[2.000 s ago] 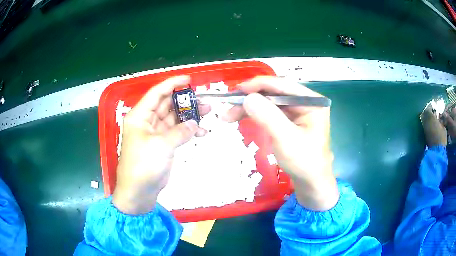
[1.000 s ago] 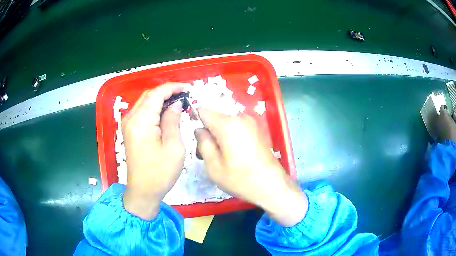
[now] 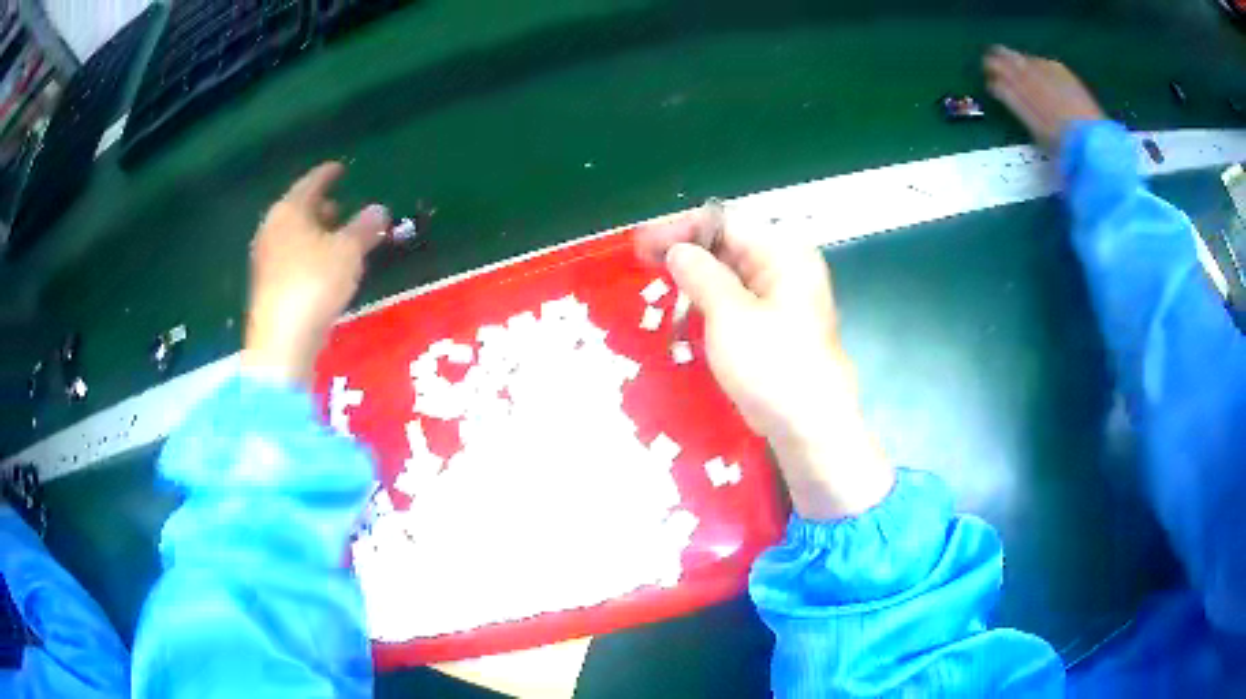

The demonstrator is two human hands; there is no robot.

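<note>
My left hand (image 3: 294,266) is over the green belt beyond the tray, fingers apart and holding nothing that I can see. A small dark unit with a white spot (image 3: 403,231) is at its fingertips, on the belt. My right hand (image 3: 768,321) is above the red tray's far right corner, fingers closed on the tweezers (image 3: 713,210), which are blurred and mostly hidden by the hand. The red tray (image 3: 683,601) holds a heap of small white pads (image 3: 526,471), with a few loose ones at its right side.
A neighbour's hand (image 3: 1045,93) reaches over the belt at right, near another small dark unit (image 3: 962,107). More small units (image 3: 168,341) lie at left. A white strip (image 3: 888,195) edges the belt. A yellow sheet (image 3: 526,672) sticks out under the tray.
My left hand has moved from over the tray to the belt, and the device has left it. My right hand has moved up and right. The neighbour's arm has reached forward. The view has tilted.
</note>
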